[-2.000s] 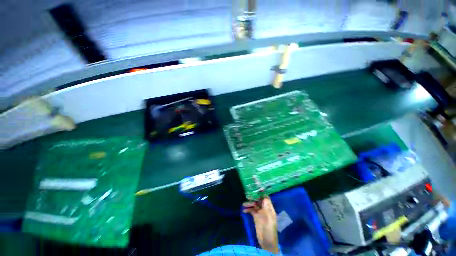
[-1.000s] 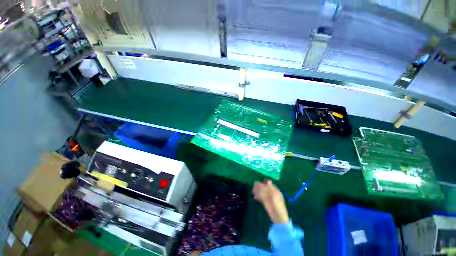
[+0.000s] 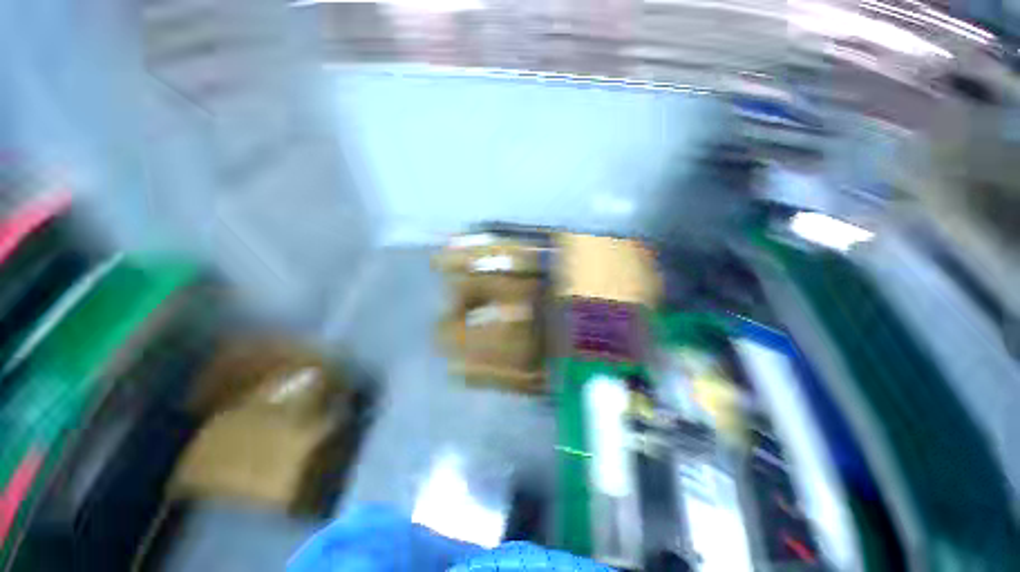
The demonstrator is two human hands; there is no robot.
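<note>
The frame is strongly blurred. The lead cutting machine lies at the lower right, with its white-grey edge and dark panel. The long silver-white feed rail runs beside it on the green mat. An open carton stands at the far end of the mat, with purple parts in it. A light blue sleeve or smock shows at the bottom edge. Neither of my hands can be made out.
Brown cartons stand on the grey floor left of the bench. Another open carton is further left, near a green bench. A long dark green shelf runs down the right side.
The view has swung left and away from the circuit boards to the floor and cartons. The machine now lies at the lower right. The hand seen before is no longer visible.
</note>
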